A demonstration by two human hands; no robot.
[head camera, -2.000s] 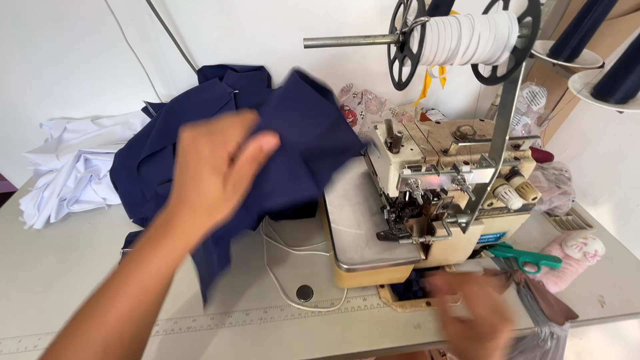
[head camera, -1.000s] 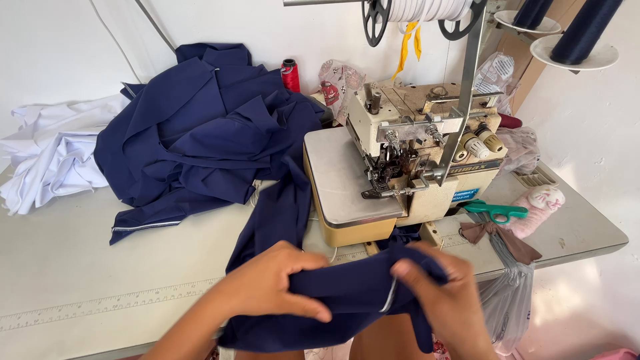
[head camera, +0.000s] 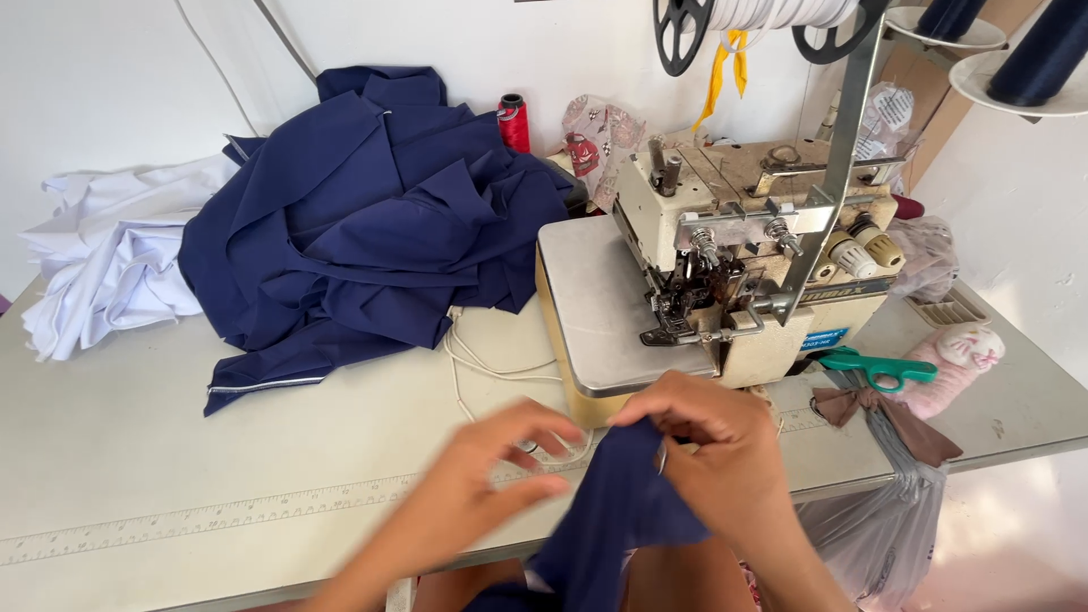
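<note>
In my right hand (head camera: 714, 450) is the upper edge of a navy fabric piece (head camera: 612, 510), pinched between thumb and fingers; the cloth hangs down over my lap at the table's front edge. My left hand (head camera: 501, 476) is apart from it, just to its left, fingers spread and empty, slightly blurred. Beyond both hands stands an overlock sewing machine (head camera: 671, 204) with a flat metal work plate (head camera: 612, 297). A large heap of navy fabric (head camera: 365, 212) lies left of the machine, one strip of it showing a white stitched edge.
White fabric (head camera: 127, 255) lies at the far left. A printed ruler scale (head camera: 297, 510) runs along the table front. Green thread snips (head camera: 884, 367), a pink pincushion-like roll (head camera: 952, 365) and a hanging grey plastic bag (head camera: 892, 518) are at right. A red thread spool (head camera: 512, 123) stands behind the heap.
A second ago both hands held the navy piece; my left hand has let go. Two seconds ago my left hand was up by the heap with navy cloth. The piece now hangs from my right hand.
</note>
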